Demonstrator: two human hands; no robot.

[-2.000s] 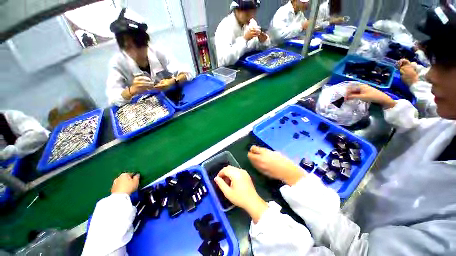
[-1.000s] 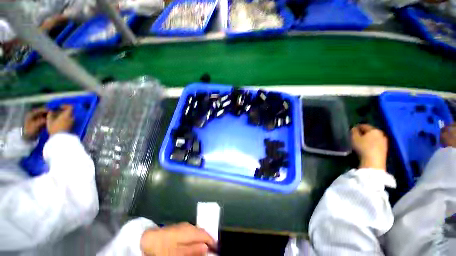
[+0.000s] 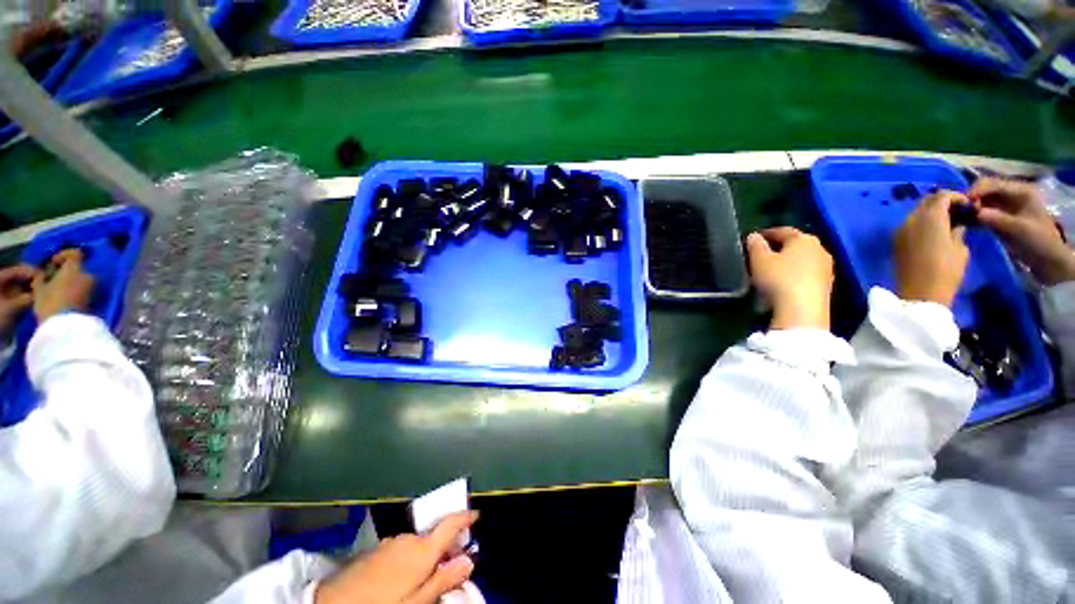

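Observation:
My left hand [image 3: 395,571] is low at the bottom edge, its fingers on a small white rectangular piece [image 3: 439,504]. My right hand [image 3: 792,274] is just right of the clear plastic tub [image 3: 738,277], fingers curled; whether it holds anything is hidden. The tub holds small dark parts [image 3: 680,242]. In front of me the blue plastic tray [image 3: 472,375] holds glossy black plastic housings [image 3: 495,201] along its back, a group [image 3: 383,319] at front left and smaller black pieces [image 3: 586,325] at front right.
Stacked clear blister trays [image 3: 218,319] stand left of my tray. Neighbours' hands work at blue trays left [image 3: 130,224] and right [image 3: 866,266]. Behind runs the green conveyor belt [image 3: 566,112], with a black part [image 3: 350,151] on it. The bench edge [image 3: 554,487] is near me.
The view has swung down and left. My left hand has come from the tray's belt side to the bottom, now with the white piece. My right hand has moved from over the tub to its right.

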